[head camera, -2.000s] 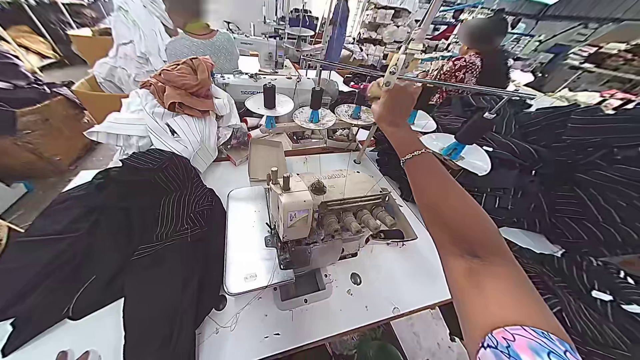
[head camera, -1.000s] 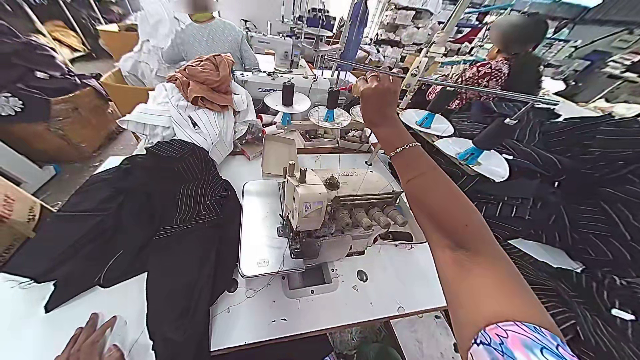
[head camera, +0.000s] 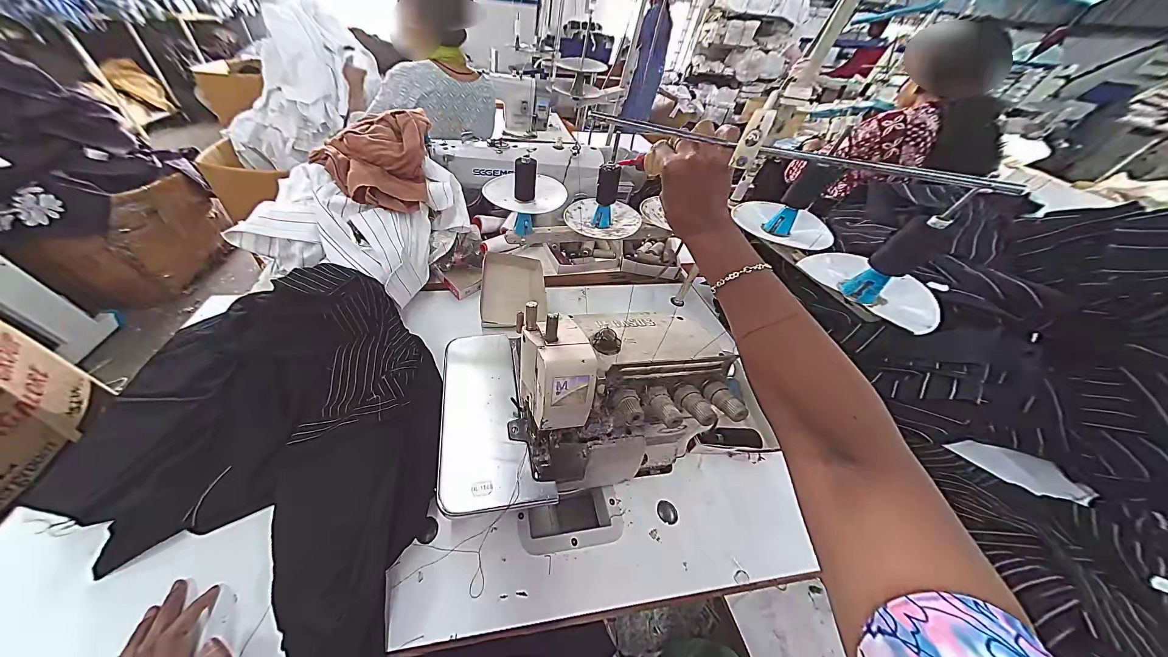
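Note:
My right hand (head camera: 695, 178) reaches up to the metal thread-guide rod (head camera: 876, 166) of a thread stand, its fingers curled. A small yellowish thing with a red tip shows beside it; its kind and hold are unclear. Below stands a Pegasus overlock sewing machine (head camera: 630, 383), with black thread cones (head camera: 525, 180) on white discs behind it. At bottom left my left hand (head camera: 175, 625) lies with fingers spread on the white tabletop, partly cut off by the frame. Near it is a black garment with white stripes (head camera: 351, 383).
White striped cloth (head camera: 333, 228) and a brown cloth (head camera: 374, 157) are piled behind the black garment. A cardboard box (head camera: 41, 401) stands at left. Dark striped fabric (head camera: 1022, 365) covers the right side. Two people (head camera: 438, 91) sit beyond the machine.
My right hand has moved left along the rod, off the upright post where it was two seconds ago. My left hand has come further into view at bottom left.

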